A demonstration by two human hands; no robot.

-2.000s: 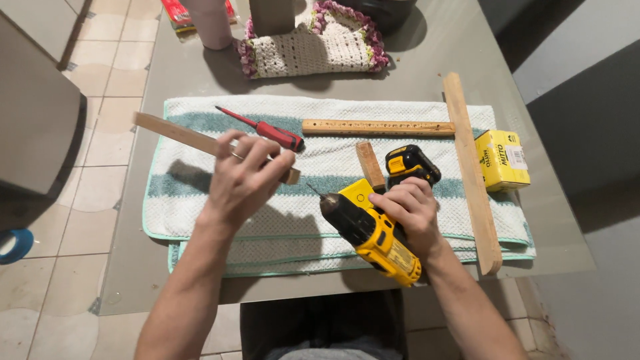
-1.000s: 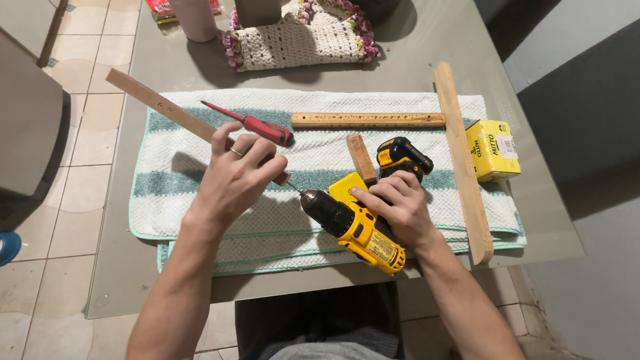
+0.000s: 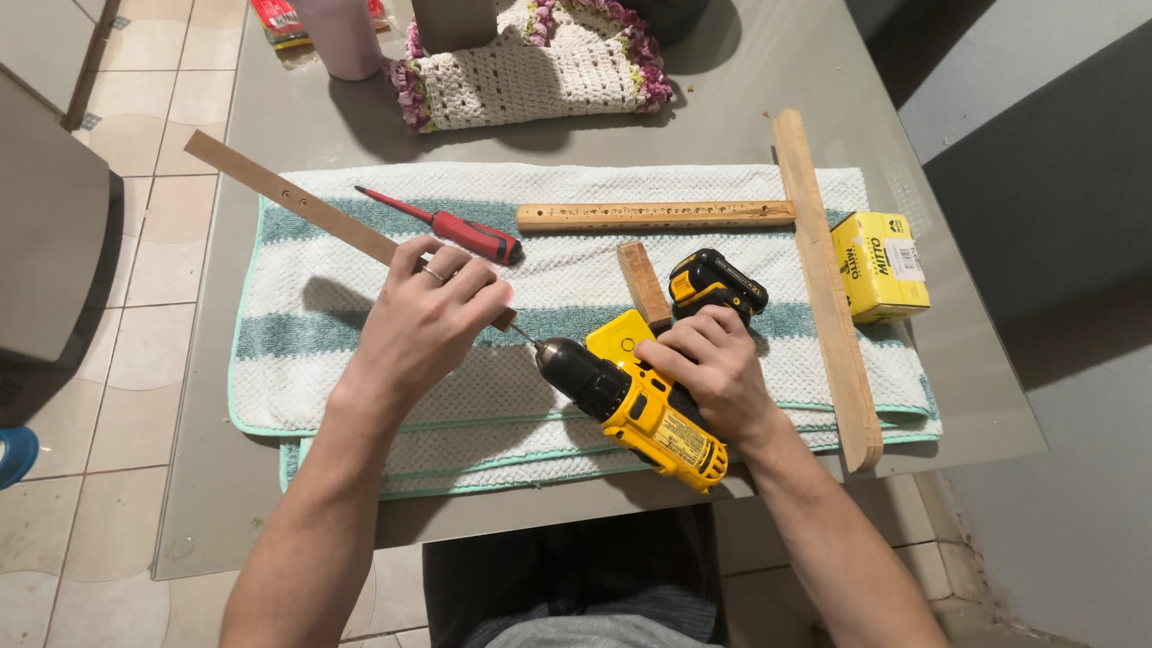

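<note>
My left hand (image 3: 432, 310) grips a thin wooden strip (image 3: 342, 223) near its lower right end; the strip slants up to the left and has small holes. My right hand (image 3: 720, 369) holds the handle of a yellow and black cordless drill (image 3: 661, 432), lying on its side, chuck toward the strip. The drill bit (image 3: 525, 336) meets the strip's end; whether it has entered the wood I cannot tell. A yellow piece (image 3: 619, 337) lies against the drill. Beyond my hands, a red screwdriver (image 3: 472, 236) and a short wood block (image 3: 643, 283) rest on a striped towel (image 3: 306, 335).
A wooden bar with many holes (image 3: 657, 215) lies across the towel, its end at a long wooden slat (image 3: 823, 288). Right of that stands a yellow box (image 3: 882, 268). A crocheted cloth (image 3: 531, 79) and a pink cup (image 3: 337, 36) are at the back of the glass table (image 3: 211, 513).
Two seconds ago the bit was apart from the strip; now the strip's lower end and the bit are together. Both hands have kept their holds.
</note>
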